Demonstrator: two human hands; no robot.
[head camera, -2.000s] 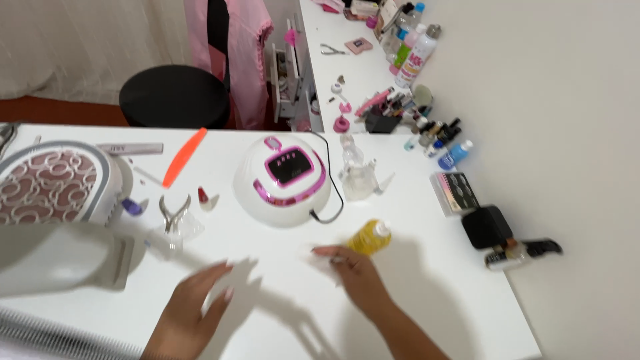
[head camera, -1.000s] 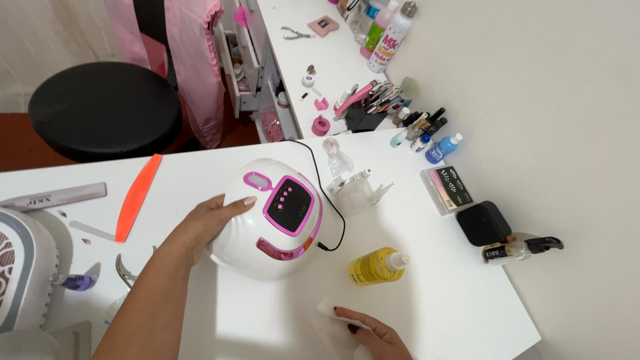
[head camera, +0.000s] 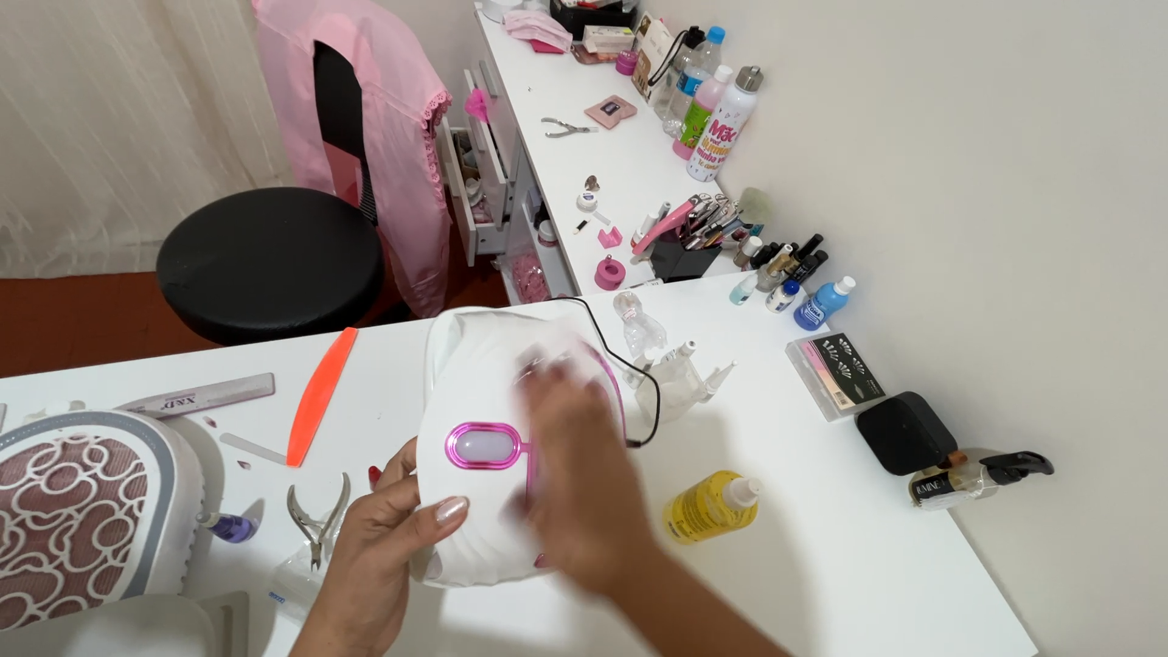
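Note:
A white nail lamp with pink trim (head camera: 484, 520) is tilted up off the white table, with its black cord trailing behind it. My left hand (head camera: 388, 525) grips its near left edge, thumb on the shell. Blurred by motion, my right hand (head camera: 575, 474) lies over the lamp's top and covers its display; whether it holds the white wipe is hidden. Just right of the lamp stands a bottle of yellow liquid (head camera: 712, 507). Metal cuticle nippers (head camera: 317, 522) and a small purple bottle (head camera: 228, 526) lie to the left of my left hand.
At left are a nail dust collector (head camera: 82, 511), an orange nail file (head camera: 321, 397) and a grey file (head camera: 203, 395). Behind the lamp stands a clear holder (head camera: 675, 383). Along the wall are a blue bottle (head camera: 824, 304), a palette box (head camera: 835, 372) and a black case (head camera: 906, 432). A black stool (head camera: 271, 265) stands beyond.
The lamp, resting on the table two seconds ago, is now tilted up in my left hand. My right hand, which held a white wipe beside the yellow bottle, has moved left onto the lamp.

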